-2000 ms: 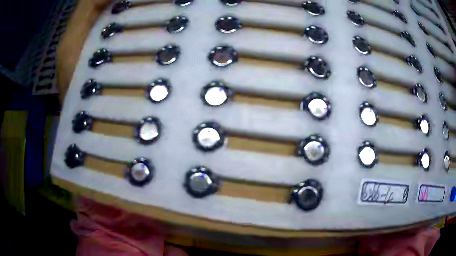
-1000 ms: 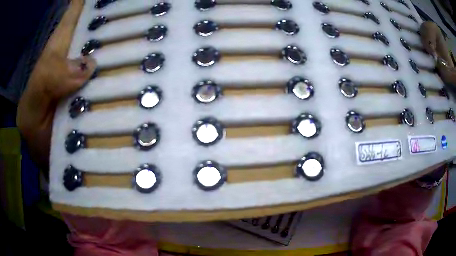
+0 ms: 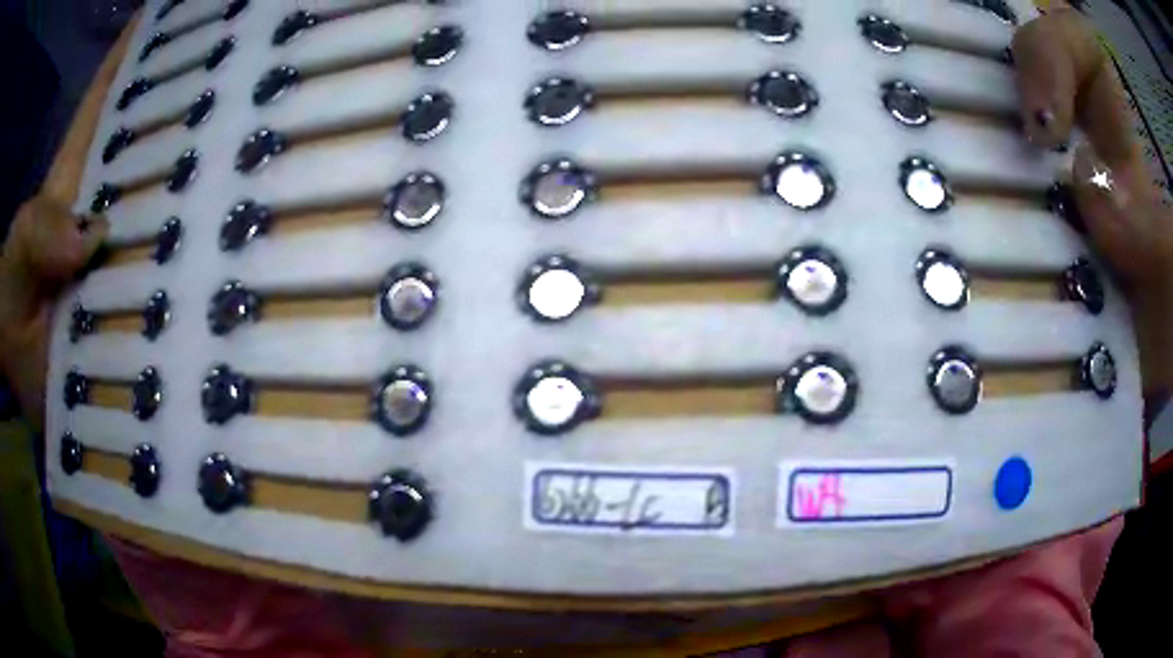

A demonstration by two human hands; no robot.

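A white foam-lined parts tray [image 3: 489, 334] on a thin tan board fills most of the view. Rows of shiny round metal parts [image 3: 556, 294] sit at the ends of tan slots; some flash white, others look dark. A label with dark writing [image 3: 630, 500], a label with pink writing [image 3: 870, 495] and a blue dot sticker [image 3: 1012, 483] are near the tray's front edge. My left hand [image 3: 49, 244] grips the left edge. My right hand [image 3: 1093, 142] grips the right edge, its fingers over the foam. The fingers under the tray are hidden.
Pink sleeves [image 3: 1016, 591] show below the tray's front edge. A strip of yellow edging [image 3: 759, 639] shows at the bottom. A pale surface with dark marks is at the upper right. The far left is dark.
The tray has shifted left and turned slightly, so the labels and blue dot lie further left. Different parts flash white. The small slotted tray seen below one second ago is now hidden.
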